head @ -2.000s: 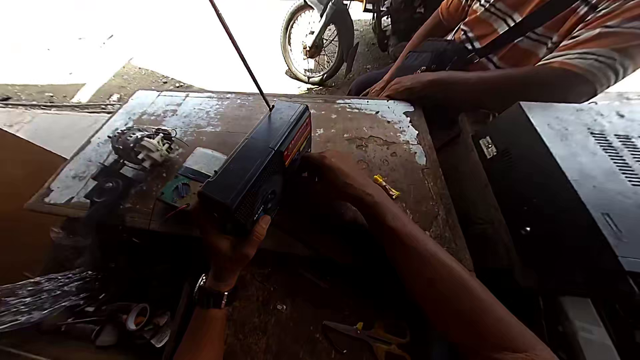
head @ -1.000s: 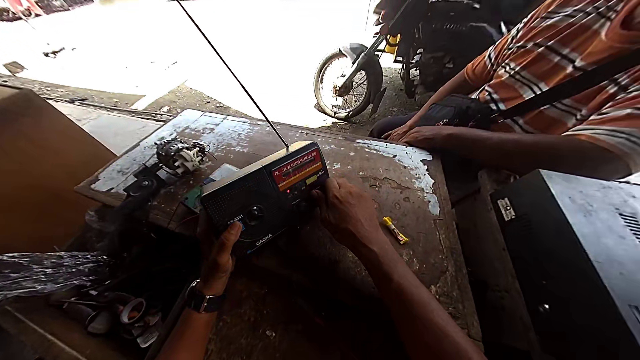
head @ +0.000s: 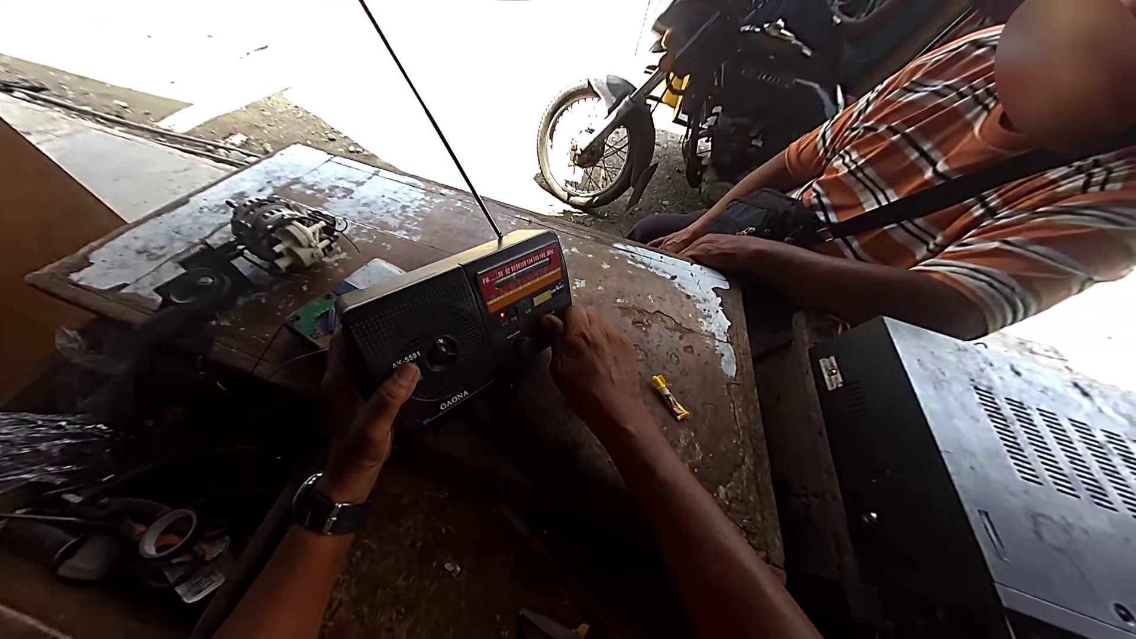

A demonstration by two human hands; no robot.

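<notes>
A black portable radio (head: 417, 328) with a raised telescopic antenna (head: 430, 115) is tilted above the wooden table, its speaker and red tuning dial facing up toward me. A small red light shows below the dial. My left hand (head: 368, 422) grips the radio's lower left part, the thumb on its front and the other fingers mostly hidden. At the radio's right end, my right hand (head: 595, 359) has its fingertips on or beside a dark knob; their exact hold is partly hidden. Behind the radio's left end lies a green circuit board (head: 315, 319), partly covered.
A small motor (head: 284, 232) lies on the worn table (head: 683, 311), and a yellow tube (head: 669, 398) right of my right hand. A metal-cased device (head: 1003, 444) stands at right. A person (head: 941, 169) rests both hands at the table's far edge. A tape roll (head: 169, 532) lies among clutter lower left.
The radio has turned from nearly edge-on so that its front shows. My right hand remains at its right end. The view has shifted.
</notes>
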